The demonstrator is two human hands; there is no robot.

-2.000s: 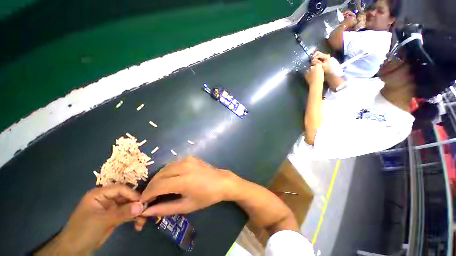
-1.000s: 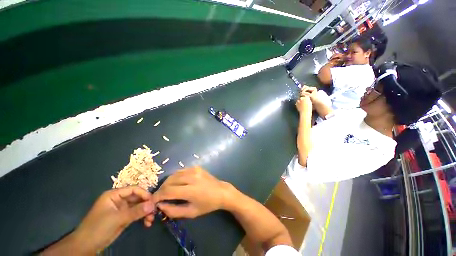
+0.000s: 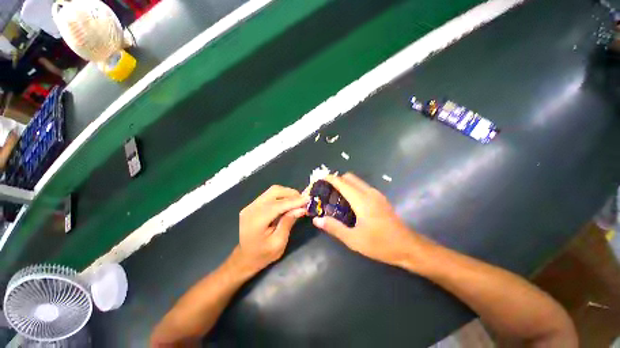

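Note:
A dark phone unit with an orange-yellow mark at its left end is in my right hand, fingers over the top edge and thumb below. My left hand has its thumb and index fingertip pinched together at the unit's marked end; whether a small part is between them cannot be told. Small pale pieces show just behind the unit, the rest of the pile hidden by my hands. A few stray pieces lie beyond it. Another phone unit, blue with a white label, lies on the bench to the right.
A white-edged green belt runs beyond the bench, with two keypad phones on it at the left. A white desk fan stands lower left. A pale fan on yellow and a dark tray are upper left. Brown cardboard is lower right.
The view has swung left; fans, tray and belt phones now show, the seated workers do not. The unit, earlier hanging below my hands, is now up in my right hand's grasp.

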